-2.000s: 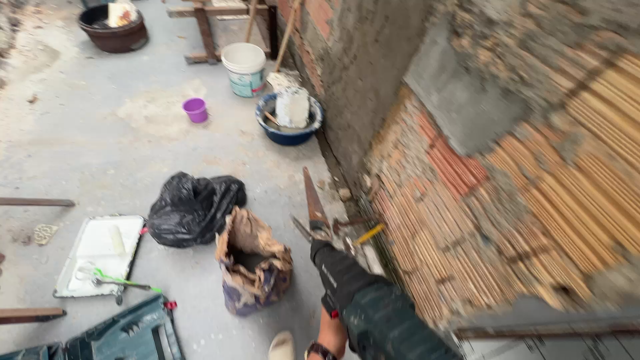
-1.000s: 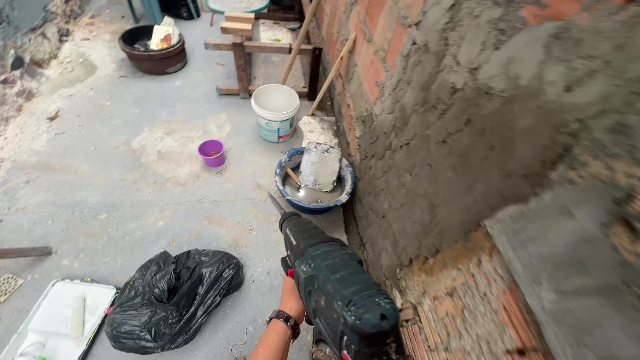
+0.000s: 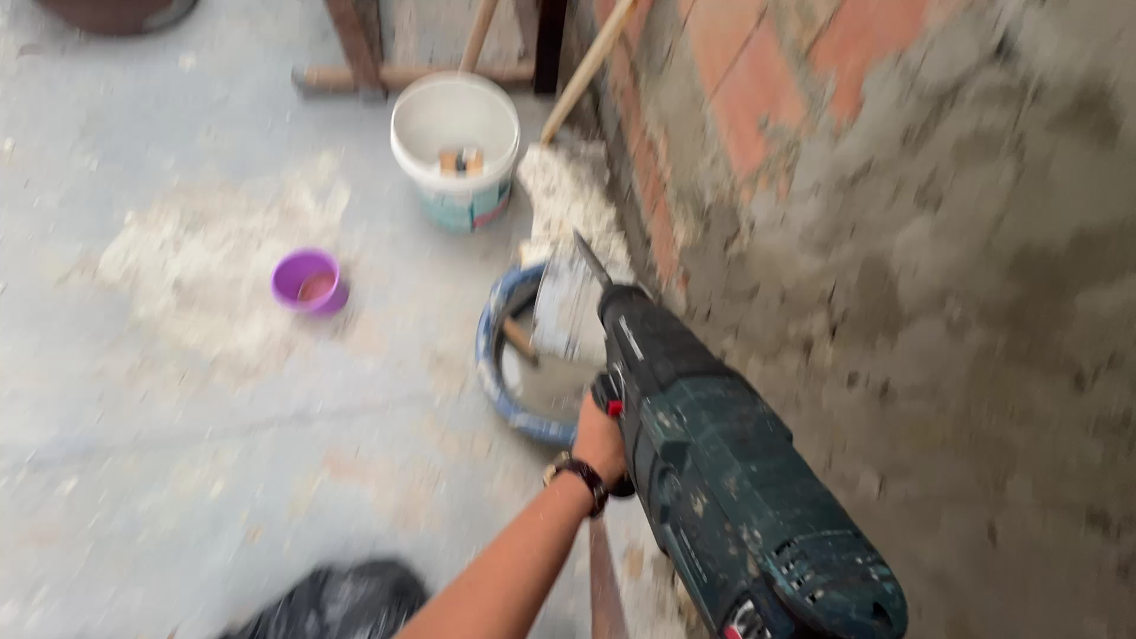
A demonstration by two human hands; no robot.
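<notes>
A dark green rotary hammer drill (image 3: 754, 470) points up and away, its pointed chisel bit (image 3: 592, 259) in front of a blue-rimmed basin. My left hand (image 3: 603, 439) is closed around the drill's side handle, with a dark band on the wrist. My right hand is out of view, and the drill's rear end runs to the bottom edge of the picture. Inside the basin (image 3: 486, 355) are a whitish block (image 3: 568, 306), a wooden handle (image 3: 519, 339) and grey material. The bit touches no wall that I can see.
A partly plastered brick wall (image 3: 932, 293) rises on the right. Beyond the basin stand a white bucket (image 3: 466, 209) and a wooden pole (image 3: 587, 71). A purple cup (image 3: 306, 282) is on the floor at left, and a black plastic bag (image 3: 346, 603) lies at the bottom.
The view has swung up along the wall and come nearer to the basin and bucket. The drill has come with it, still held by my left hand. The paper sack seen at first is out of view.
</notes>
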